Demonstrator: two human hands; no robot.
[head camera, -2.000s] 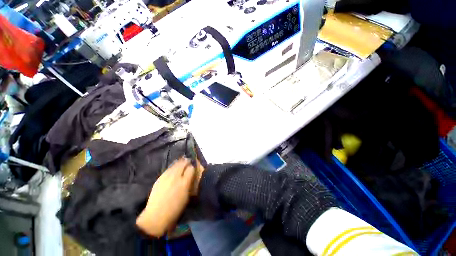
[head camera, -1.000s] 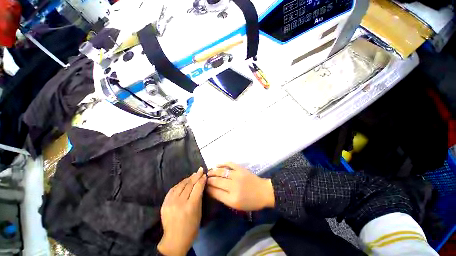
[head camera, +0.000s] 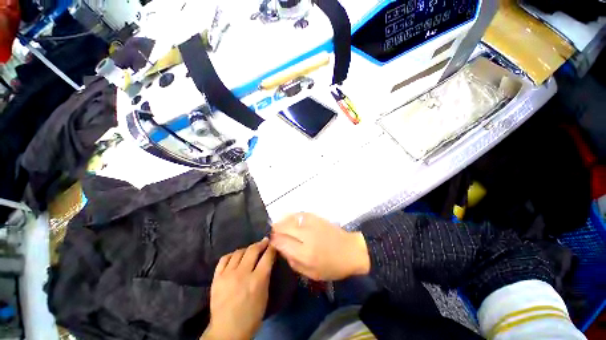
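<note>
A dark grey garment piece (head camera: 179, 232) lies spread left of and in front of the sewing machine's presser foot area (head camera: 229, 156), with its upper edge by the foot. My left hand (head camera: 239, 285) lies on the garment's right part, fingertips at its edge. My right hand (head camera: 319, 249) pinches the same edge from the right, at the front of the white machine table (head camera: 332, 179). The fingertips of both hands meet there. The cloth between the fingertips is mostly hidden.
On the table are a smartphone (head camera: 307, 117), orange-yellow snips (head camera: 346, 106) and a clear-covered tray (head camera: 452, 109). Black straps (head camera: 216, 83) drape over the machine head. More dark cloth (head camera: 70, 139) is heaped at left. A blue crate (head camera: 585, 242) stands at right.
My right hand came off the needle area and moved down the garment's edge, and my left hand now meets it there. The cloth lies flatter. In the last second the hands barely moved.
</note>
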